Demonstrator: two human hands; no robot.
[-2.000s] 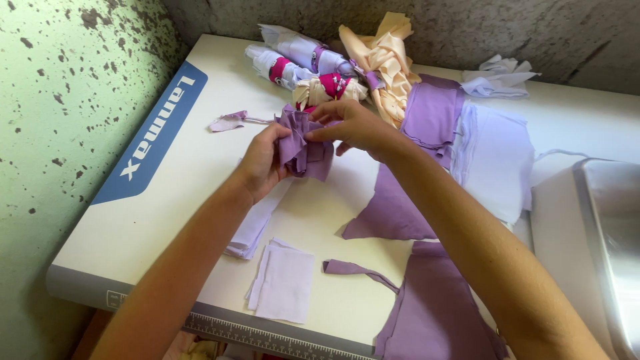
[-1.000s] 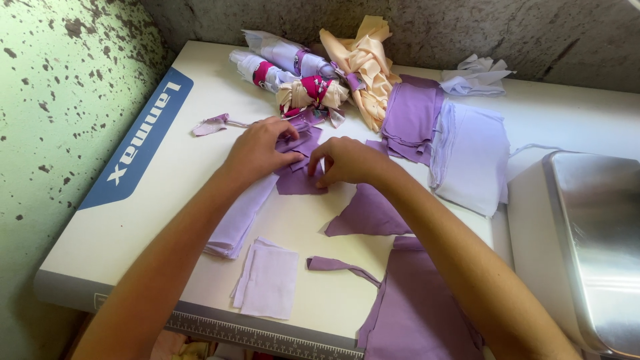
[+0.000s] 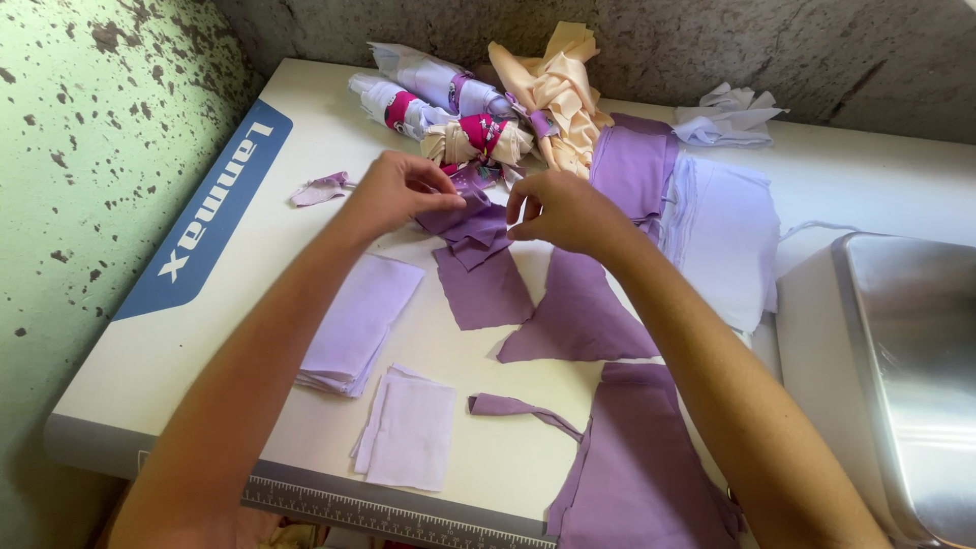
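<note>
A bunched piece of purple fabric [image 3: 474, 229] lies on the white table, its upper end near the tied bundles. Over its left edge hovers my left hand [image 3: 404, 191], thumb and forefinger apart at the tips, nothing seen between them. At its right edge is my right hand [image 3: 560, 210], fingers curled and parted, holding nothing visible. A flat purple fabric piece [image 3: 488, 293] lies just below the bunched one. Below my right hand sits a roughly triangular purple piece [image 3: 576, 313]. Folded lavender cloths [image 3: 358, 320] rest beside my left forearm, with a smaller folded stack [image 3: 408, 431] nearer the front edge.
Cloth bundles tied with strips [image 3: 476, 137] and peach fabric [image 3: 560, 91] lie by the wall. Purple [image 3: 633, 171] and pale lavender stacks [image 3: 724, 236] are at right, beside a machine's metal plate [image 3: 915, 366]. Large purple fabric [image 3: 640, 457] and a ruler [image 3: 381, 518] line the front.
Two seconds ago my hands held the purple fabric bunched above the table. It now lies on the table, and my hands have let go and moved apart.
</note>
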